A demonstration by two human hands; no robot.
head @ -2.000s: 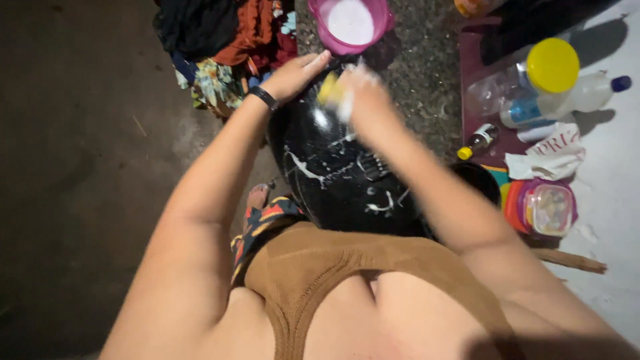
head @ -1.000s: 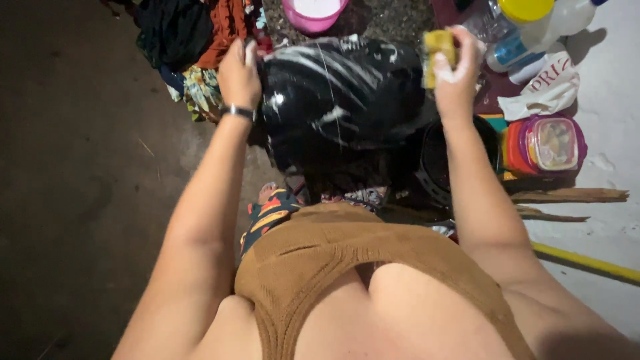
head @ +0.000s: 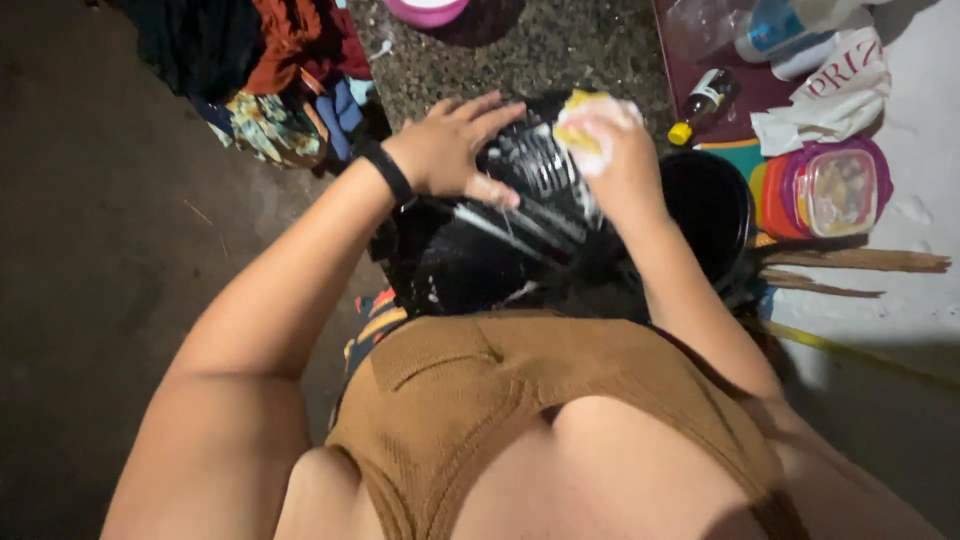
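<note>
A glossy black object (head: 480,262), streaked with white suds, lies in front of my body; its full shape is partly hidden by my hands and arms. My left hand (head: 457,146), with a black band on the wrist, rests on it with the fingers spread, holding nothing. On its right part my right hand (head: 611,142) grips a yellow sponge (head: 577,139) covered in foam. At the top edge, beyond the hands, a pink bowl (head: 427,13) with white contents is partly in view.
The speckled stone counter (head: 480,64) extends beyond the hands. Piled clothes (head: 277,52) lie at left. At right are a black container (head: 709,217), a small yellow-capped bottle (head: 701,105), clear plastic bottles (head: 780,30), a lidded food container (head: 836,187) and wood pieces (head: 855,261).
Since a second ago the black object has been turned or shifted. My left hand has gone from its left edge onto its surface, and the sponge in my right hand has moved left onto it.
</note>
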